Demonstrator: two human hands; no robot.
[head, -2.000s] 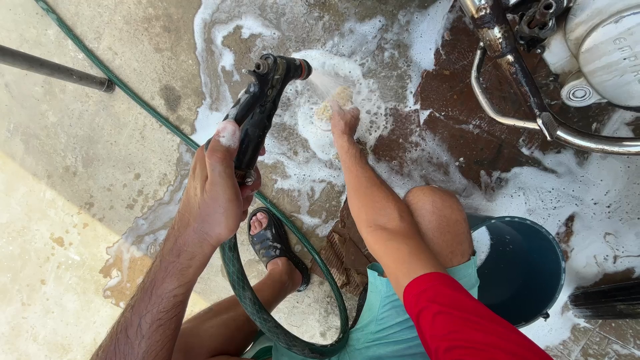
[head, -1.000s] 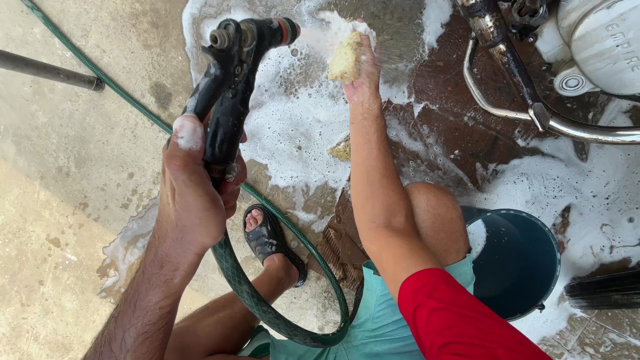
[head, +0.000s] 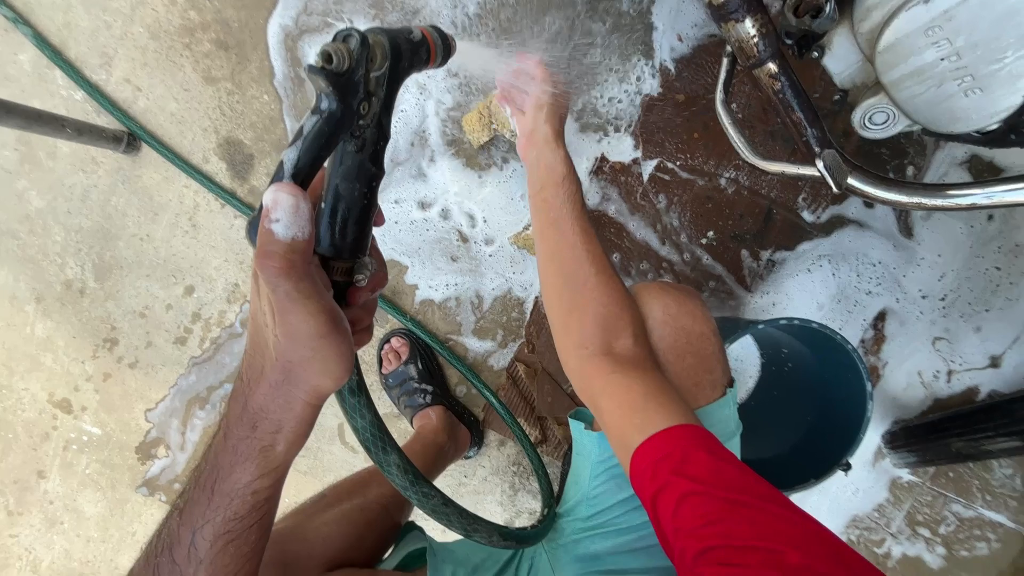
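Note:
My left hand (head: 300,296) grips a black hose spray gun (head: 360,136), thumb on its lever, with soap foam on the thumb. A green braided hose (head: 432,488) runs from the handle's base and loops below. Water sprays from the nozzle to the right onto my right hand (head: 532,104), which is stretched out over the foamy floor and partly blurred by the spray. A yellow sponge (head: 486,120) lies just left of that hand; whether the fingers touch it is unclear. A smaller yellow piece (head: 524,239) lies by the right forearm.
A dark bucket (head: 800,400) of water stands right of my knee. Upper right are a motorcycle engine cover (head: 932,64) and a chrome bar (head: 928,190). Wet brown cardboard (head: 712,176) and foam cover the floor. A metal pole (head: 64,126) juts in at left; a sandalled foot (head: 420,380) is below.
The sponge was in my right hand one second ago; now it lies beside the hand, which is in the spray. The left hand still grips the spray gun.

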